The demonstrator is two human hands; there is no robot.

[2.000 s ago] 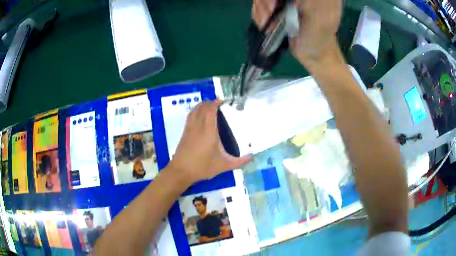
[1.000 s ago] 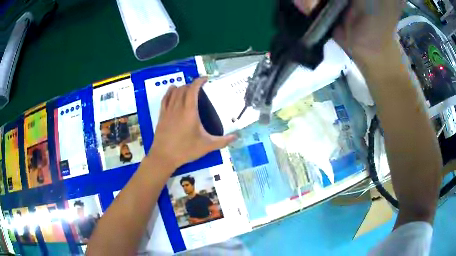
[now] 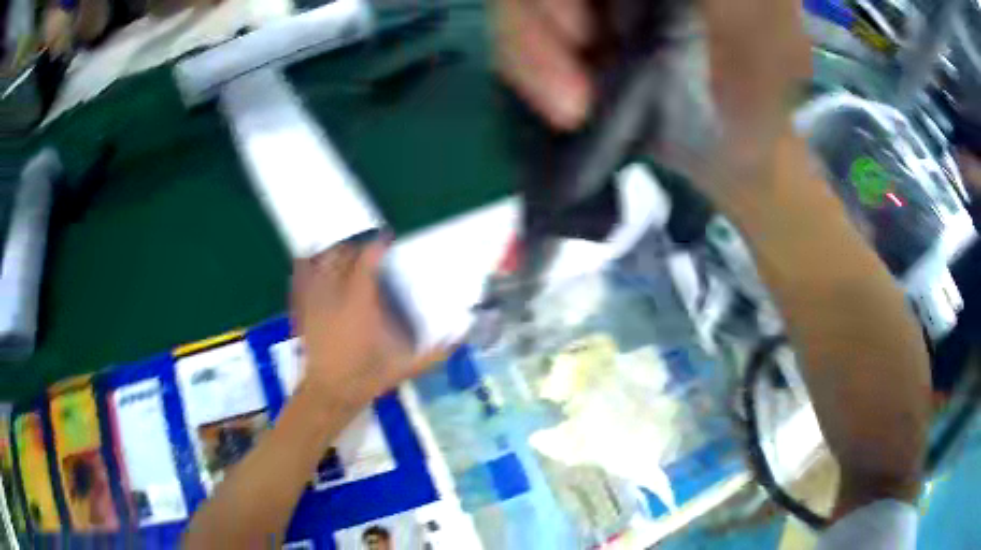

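The frame is blurred. A white appliance body [image 3: 450,263] lies on the bench edge beside the green conveyor. My left hand [image 3: 350,322] grips its left oval end, fingers on top and thumb along the near side. My right hand [image 3: 742,97] is at the top, closed around the dark electric screwdriver [image 3: 570,161]. The screwdriver is tilted, its blurred metal tip low and left over the near right part of the case. Whether the tip touches the case cannot be told.
Other white cases [image 3: 296,161] lie on the green conveyor [image 3: 151,258]. Printed sheets [image 3: 145,457] cover the bench at left. A crumpled cream-white pile [image 3: 608,414] lies on clear plastic. The screw feeder [image 3: 925,269] stands at right, with a black hose [image 3: 758,430] curving below.
My left hand and the case have shifted left and now sit nearer the conveyor. The screwdriver in my right hand has moved left. The view has swung, showing more of the conveyor.
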